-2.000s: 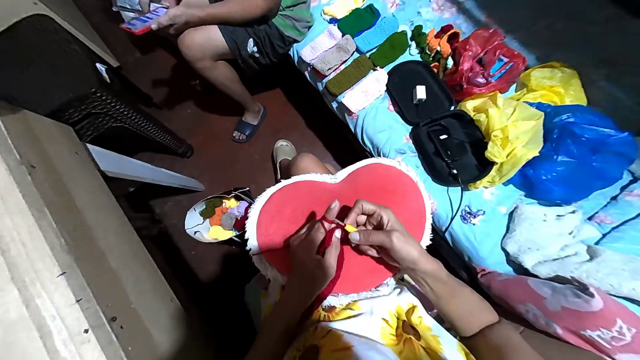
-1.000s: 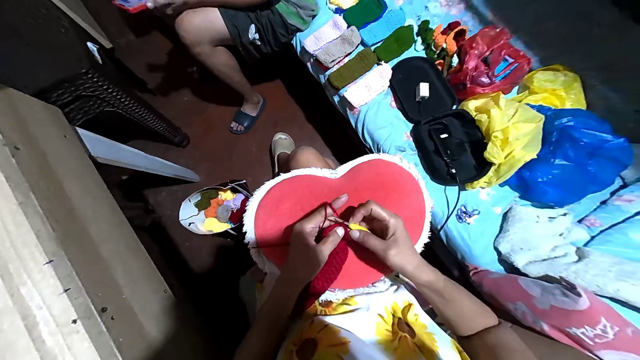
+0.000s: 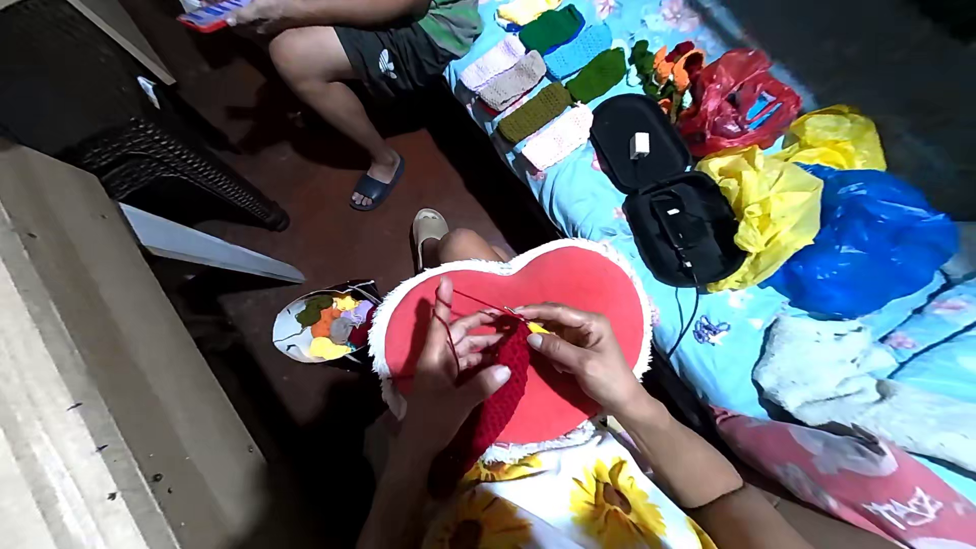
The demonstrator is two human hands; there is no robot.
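Observation:
A dark red crocheted piece [image 3: 505, 389] hangs over a red heart-shaped cushion [image 3: 557, 278] with white fluffy edging, on my lap. My left hand [image 3: 457, 358] holds the piece's upper edge, with red yarn looped round its raised index finger. In my right hand [image 3: 576, 343] is a crochet hook [image 3: 537, 328] with a yellow handle, its tip at the top of the piece. The yarn runs from the left index finger to the hook. Left of the cushion, an open bag [image 3: 293, 347] holds small balls of yarn in several colours.
Several crocheted rectangles [image 3: 534, 112] lie on the blue flowered bedsheet [image 3: 579, 202], near an open black case [image 3: 682, 229] with a cable. Yellow, red and blue plastic bags [image 3: 869, 236] are beyond. Another person [image 3: 324, 84] sits at the upper left. A wooden surface [image 3: 99, 328] borders the left.
My left index finger has risen from the work, drawing the yarn into a visible line to the hook. My right hand stays by the work with the hook.

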